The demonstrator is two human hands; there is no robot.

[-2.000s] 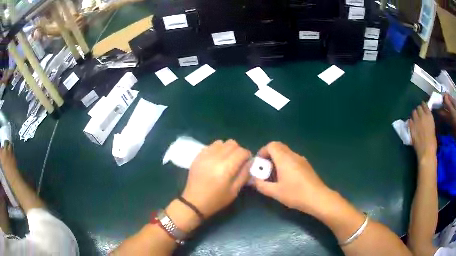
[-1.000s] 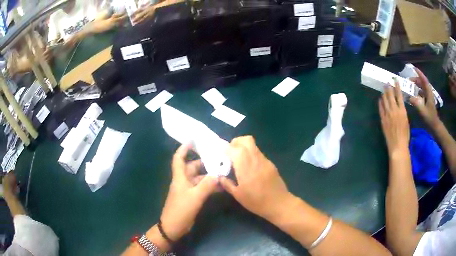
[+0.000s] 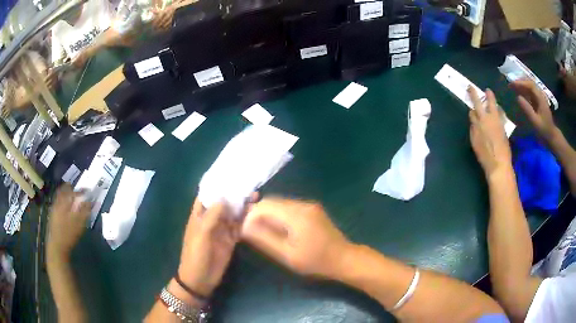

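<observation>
My left hand [image 3: 211,243] is closed on the lower end of a wrinkled white bag [image 3: 243,161], which points up and away. My right hand [image 3: 297,236] is blurred, with curled fingers at the bag's lower end; its grip is unclear. What is inside the bag is hidden. Another white bag with a bulky end lies on the table to the left [image 3: 128,205], and one lies to the right [image 3: 410,154].
A neighbour's hand [image 3: 66,214] is at white cartons [image 3: 101,167] on the left. On the right, a neighbour's hand [image 3: 489,135] touches a white carton [image 3: 460,85] near a blue cloth [image 3: 537,173]. White slips [image 3: 189,126] lie before stacked black boxes [image 3: 252,57].
The device end seen in my hands earlier no longer shows. The bag is spread wider. The right-hand bag was absent two seconds ago. The left neighbour's hand has reached in to the cartons.
</observation>
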